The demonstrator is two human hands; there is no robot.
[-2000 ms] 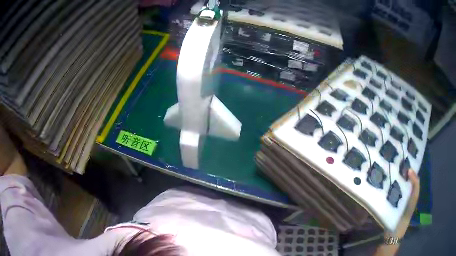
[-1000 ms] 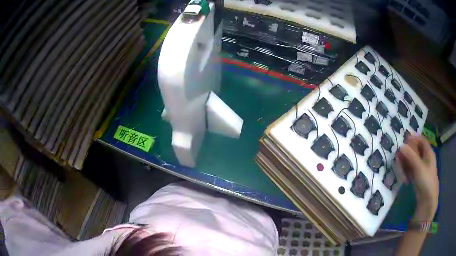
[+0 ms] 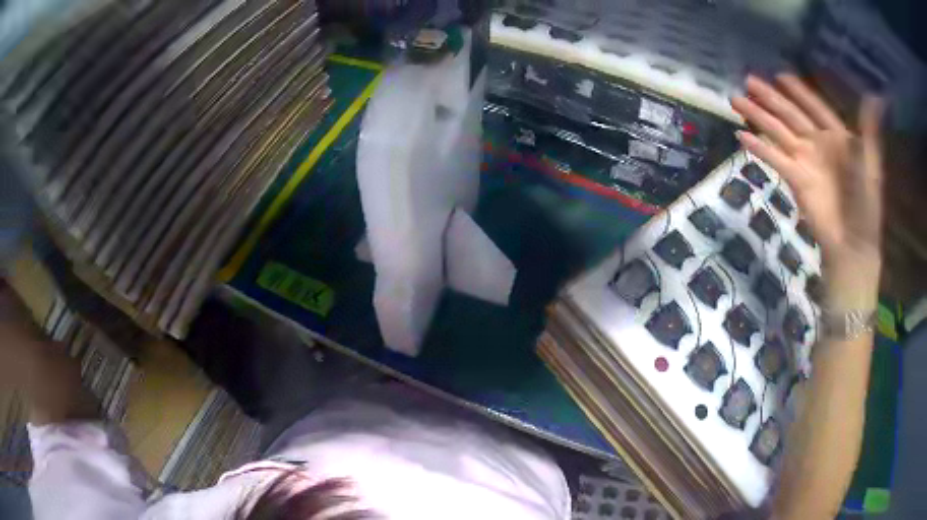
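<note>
A white foam tray [image 3: 630, 345] lies tilted at the right on a stack of tan trays [image 3: 610, 406]. Rows of dark speaker units [image 3: 668, 325] with thin curling leads sit in its pockets. My right hand [image 3: 818, 168] is raised over the tray's far right corner, fingers spread and empty, slightly blurred. Its forearm hides part of the tray's right side. My left forearm shows dark and blurred at the far left edge; the left hand itself is not visible. A pale white fixture [image 3: 412, 203] stands on the green mat, left of the tray.
A tall tray stack [image 3: 173, 152] leans at the left. Black wrapped packs [image 3: 569, 112] with white labels lie at the back, under another white foam tray [image 3: 610, 56]. Yellow tape [image 3: 305, 183] and a green label [image 3: 295, 288] mark the mat. Another pocketed tray [image 3: 615, 500] shows below the bench.
My right hand has moved from the tray's right edge up to its far corner, and its fingers have spread. The view has shifted slightly. The tray still rests on its stack.
</note>
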